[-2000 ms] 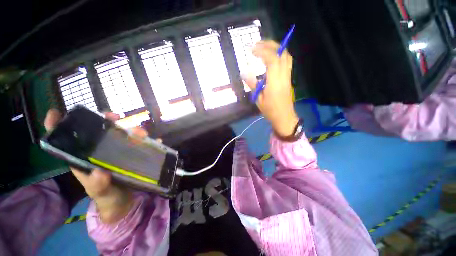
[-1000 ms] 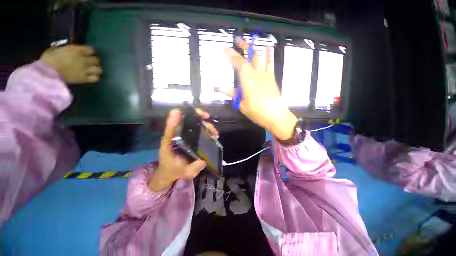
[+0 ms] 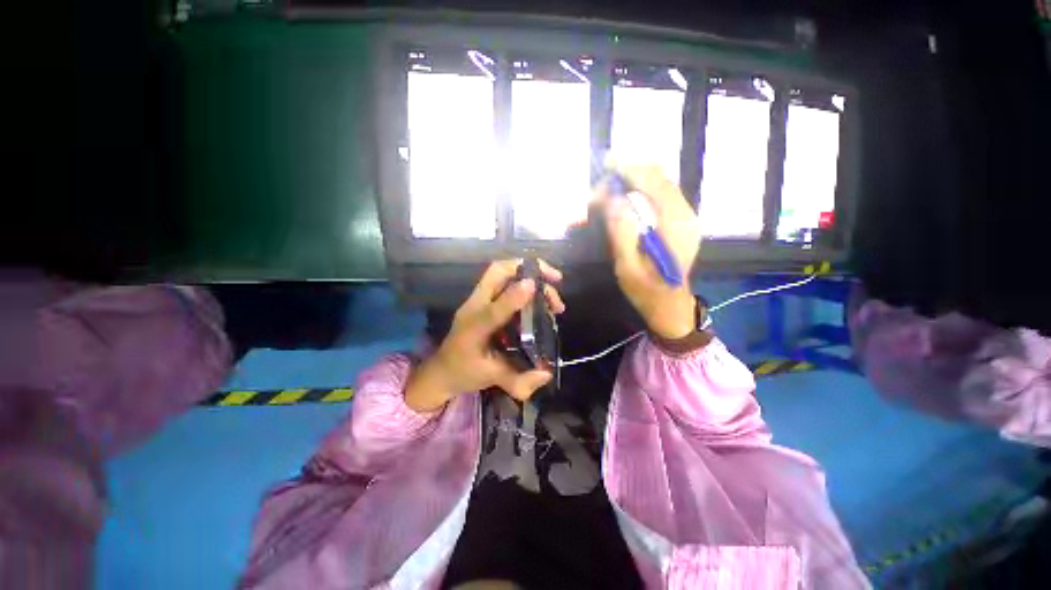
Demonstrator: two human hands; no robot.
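Note:
My left hand [image 3: 490,334] grips a dark handheld device [image 3: 532,323], seen nearly edge-on, in front of my chest. A white cable [image 3: 602,349] runs from its lower end past my right wrist to the bench edge. My right hand [image 3: 657,248] holds a blue pen [image 3: 653,244] and is slightly blurred, over the front part of the tray. The black phone tray [image 3: 395,196] holds several phones side by side with bright white screens, such as the leftmost phone [image 3: 452,156]. My right hand partly hides the middle phone [image 3: 645,123].
The green mat [image 3: 277,150] extends left of the tray. Yellow tape marks [image 3: 817,269] are at the bench edge on the right. Pink sleeves of other people show at the left [image 3: 127,380] and right [image 3: 951,357]. A dark mass stands at the far right.
The view has shifted, so the tray sits further right. My right hand has drawn back from the screens towards the tray's front edge. The device has turned more edge-on. The neighbour's hand at left is out of sight.

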